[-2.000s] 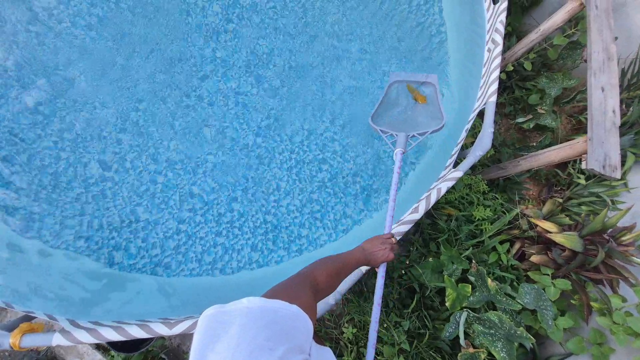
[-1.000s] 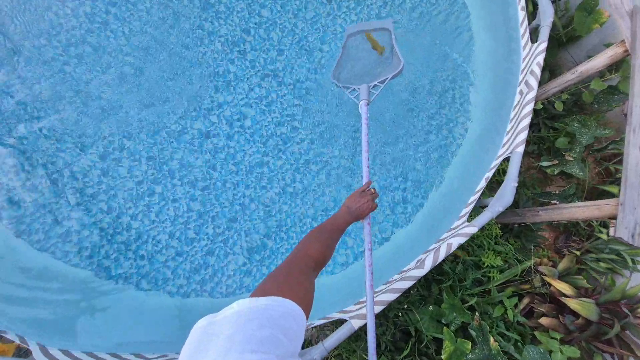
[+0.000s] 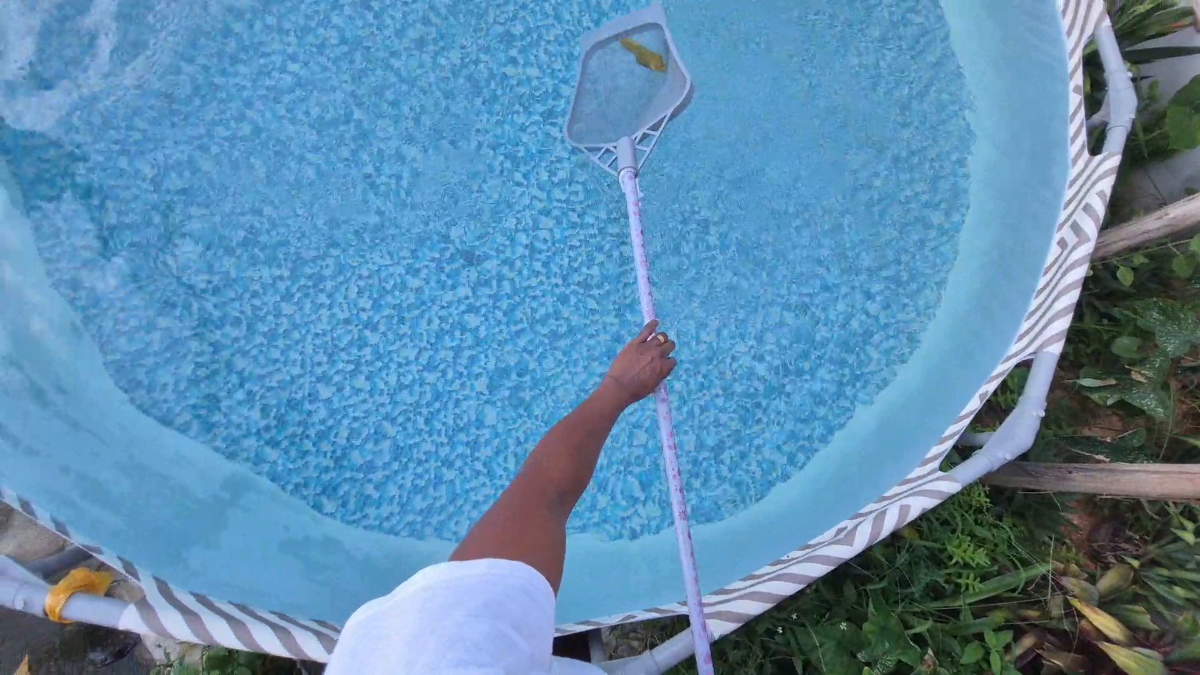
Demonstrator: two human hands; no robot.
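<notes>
My left hand (image 3: pixel 642 364), with a ring on one finger, is closed around the middle of a long pale pole (image 3: pixel 673 469) with pinkish marks. At the pole's far end is a flat pool skimmer net (image 3: pixel 614 98) with a light grey frame, over the blue patterned pool floor. A yellow leaf (image 3: pixel 644 54) lies in the upper right of the mesh. The pole's near end runs out of view at the bottom, across the pool's rim. My right hand is not in view.
The pool's striped grey and white rim (image 3: pixel 1022 347) curves round the right and bottom, with grey frame tubes (image 3: pixel 1017 431) outside it. A yellow wrapping (image 3: pixel 77 592) is tied on a tube at lower left. Wooden poles (image 3: pixel 1106 478) and plants stand at right.
The net with the leaf has moved away from the pool's right wall, further out over the water. My left hand has kept its hold on the pole and now reaches over the pool.
</notes>
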